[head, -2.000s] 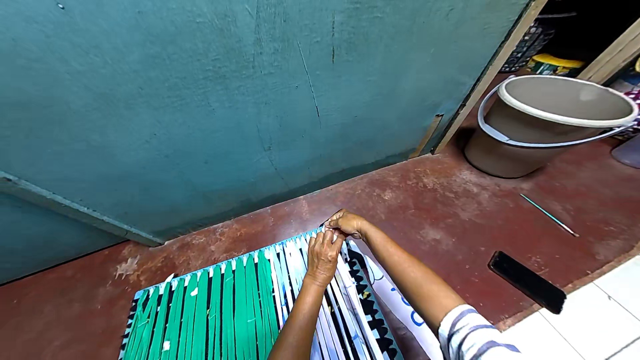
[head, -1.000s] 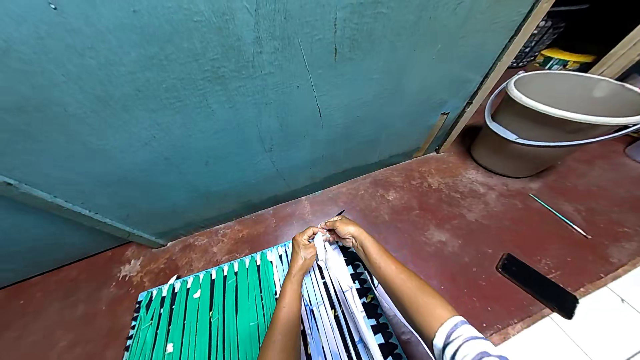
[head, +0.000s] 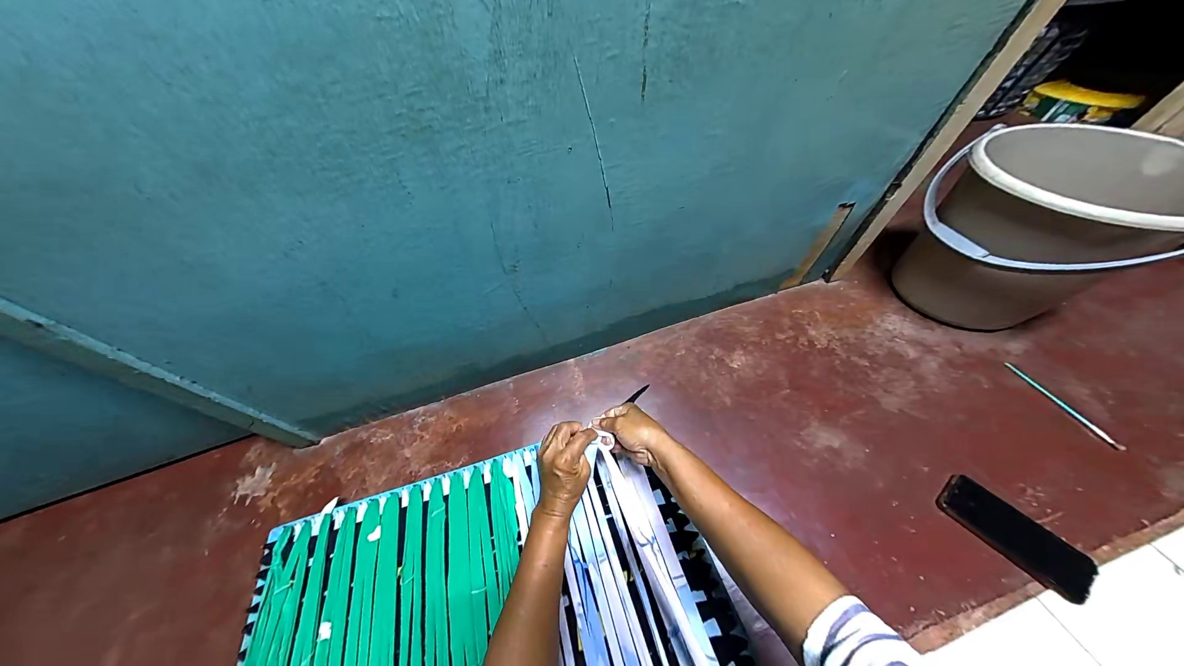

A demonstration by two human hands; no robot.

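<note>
My left hand (head: 566, 462) pinches a white fabric strip (head: 606, 442) at the far edge of a frame strung with strips. Close beside it, my right hand (head: 636, 433) grips the same strip, and a dark pointed tool (head: 637, 393) sticks out beyond its fingers; its exact kind cannot be told. Green fabric strips (head: 458, 546) run side by side over the left part of the frame, with white and pale blue strips (head: 592, 564) to their right. A toothed black and light blue edge (head: 717, 592) shows at the right, partly behind my right forearm.
A blue-green wall (head: 462, 203) rises beyond the red floor (head: 786, 416). To the right stands a grey-brown bucket (head: 980, 250) with a white handle. A pencil (head: 1064, 405) and a black phone (head: 1017, 538) lie on the floor. A yellow-lidded container (head: 1082, 97) is at the back right.
My hands were close together on the frame's edge two seconds ago, then drew a white strip up between them. The dark tool's tip now shows more plainly past my right hand.
</note>
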